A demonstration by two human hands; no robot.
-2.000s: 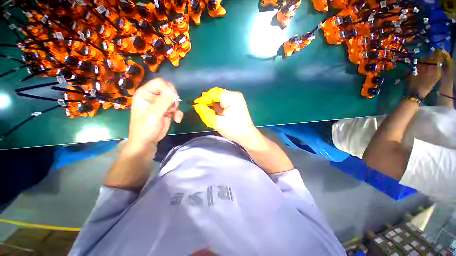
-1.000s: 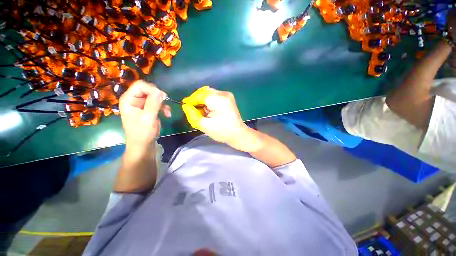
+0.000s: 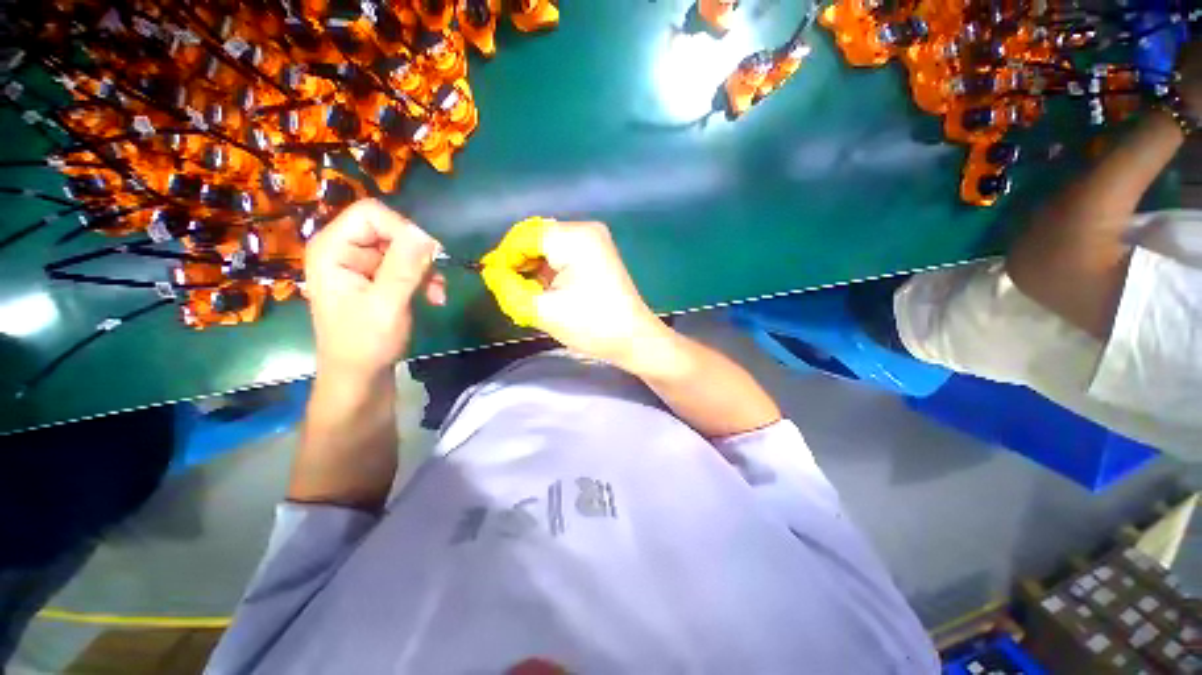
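Observation:
My left hand (image 3: 376, 284) is bare and pinches the pale end of a thin black lead wire (image 3: 461, 264) between thumb and fingertips. My right hand (image 3: 560, 284) wears yellow finger cots and pinches the dark part of the same wire, a short way to the right. Both hands are above the front edge of the green bench (image 3: 633, 211). Whatever else the wire joins is hidden by my fingers. Orange-and-black wired units (image 3: 284, 119) lie heaped just behind and left of my left hand, their black wires fanned to the left.
A second heap of orange units (image 3: 969, 66) lies at the back right, with a loose unit (image 3: 765, 77) left of it. A co-worker's arm (image 3: 1114, 198) reaches over the bench at right. Blue bins (image 3: 1028, 422) stand below. A divided carton (image 3: 1120, 613) is at lower right.
The view has shifted since the first frame. My hands have stayed close together on the wire, with only a small shift. The co-worker's arm at right has moved farther up and right.

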